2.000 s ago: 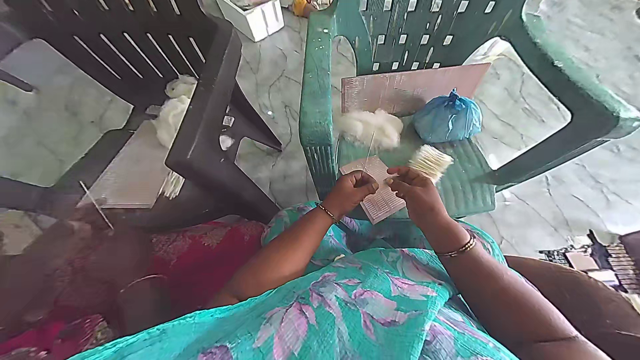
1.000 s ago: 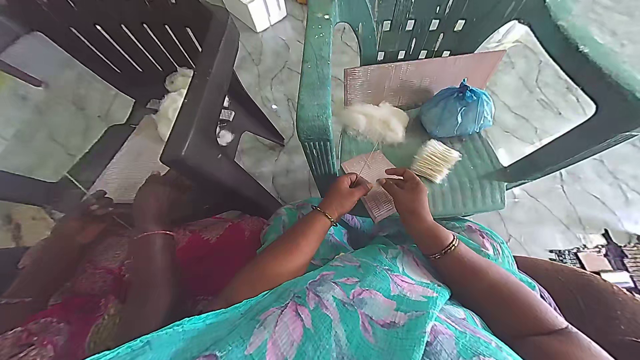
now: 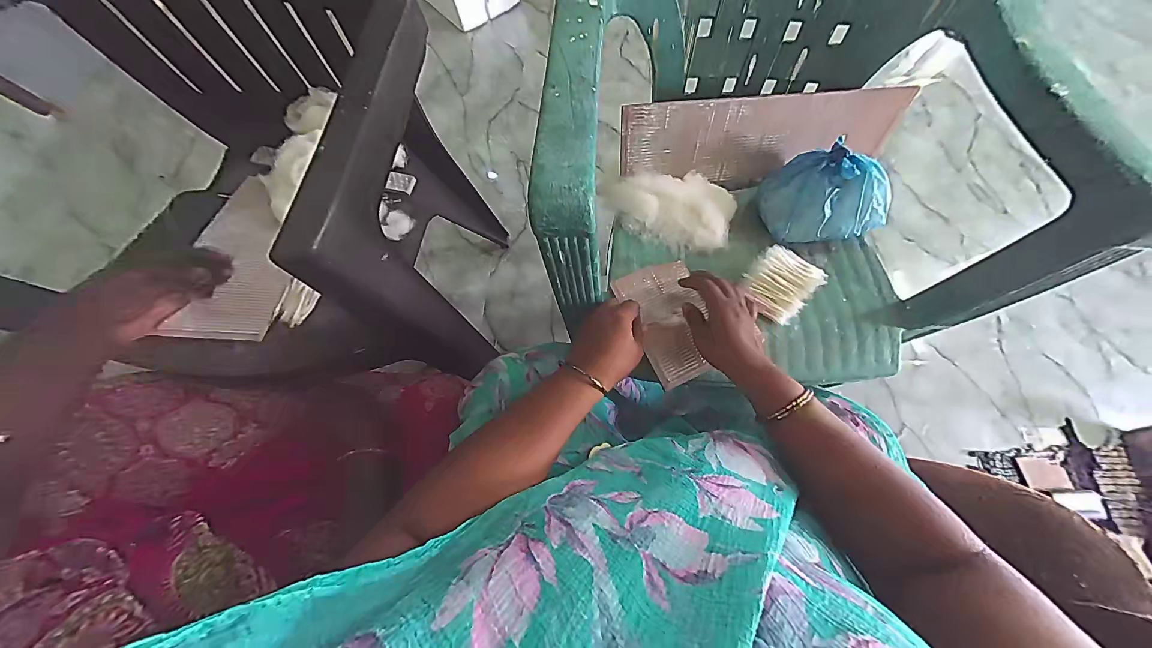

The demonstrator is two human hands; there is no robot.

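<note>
A small ribbed board [image 3: 673,349] lies at the front of the green plastic chair's seat. My left hand [image 3: 612,337] is at its left edge, fingers curled; whether it grips anything does not show. Over the board's right part, my right hand [image 3: 724,324] rests with bent fingers, and what lies under them is hidden. Beside that hand lies a bundle of white cotton wicks [image 3: 785,283]. Fluffy raw cotton [image 3: 679,211] sits behind the board, and a tied blue plastic bag [image 3: 824,195] stands to the cotton's right.
A larger ribbed board [image 3: 756,130] leans on the green chair's back. At left, a dark plastic chair [image 3: 360,180] holds cotton [image 3: 301,162], another ribbed board [image 3: 238,270] and wicks [image 3: 297,301]. A co-worker's hand [image 3: 171,288] is over that board. The green chair's armrest [image 3: 567,135] rises left.
My hands were raised close together at a thin strand; now they are lower, on the small board. The co-worker's hand has moved over the board on the dark chair.
</note>
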